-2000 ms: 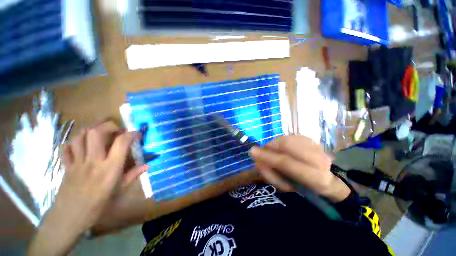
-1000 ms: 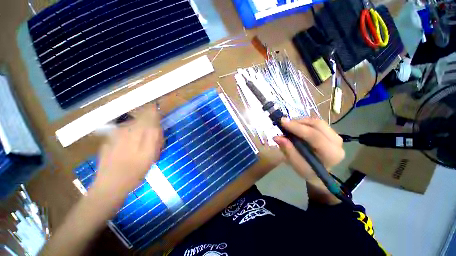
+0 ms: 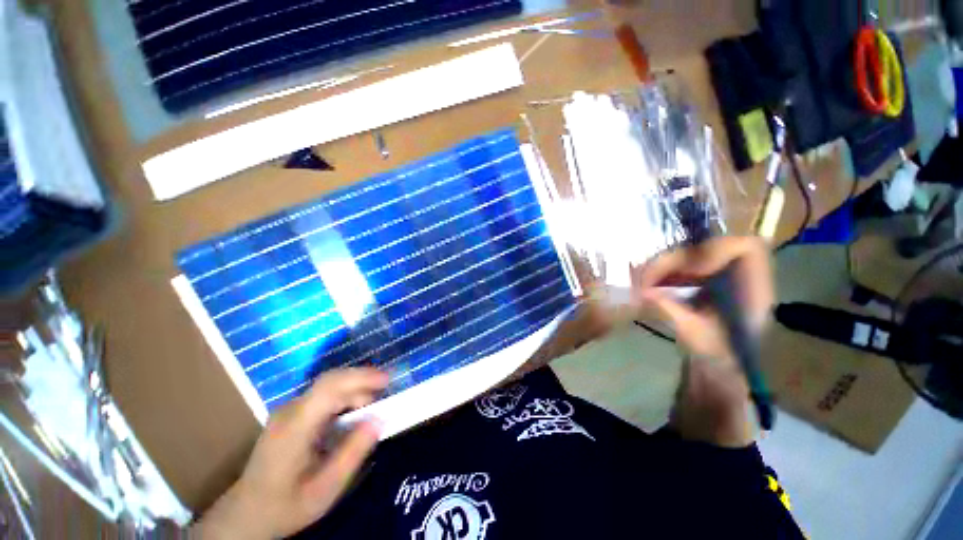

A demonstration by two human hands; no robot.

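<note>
A blue solar cell panel (image 3: pixel 454 243) with thin silver lines lies flat on the brown bench, with narrow white strips along its left and right ends. A long white strip (image 3: pixel 465 382) stretches in a slight curve over the panel's near edge. My left hand (image 3: pixel 306 448) grips its left end between thumb and fingers. My right hand (image 3: pixel 713 306) pinches its right end and also holds the dark soldering iron (image 3: pixel 744 353), which is blurred, its green rear end pointing down. The iron's tip is not clear against the strip pile.
Another long white bar (image 3: pixel 333 118) lies beyond the panel, with a dark cell fragment (image 3: pixel 308 160) beside it. Piles of strips lie left (image 3: pixel 79 406) and right (image 3: pixel 607 174). Panel stacks stand at the upper left (image 3: pixel 42 148) and top (image 3: pixel 317 37). Scissors (image 3: pixel 879 72) lie far right.
My left hand has moved from the panel's far side to its near edge. A white strip is now held between both hands. The view has shifted, and the iron is still in my right hand.
</note>
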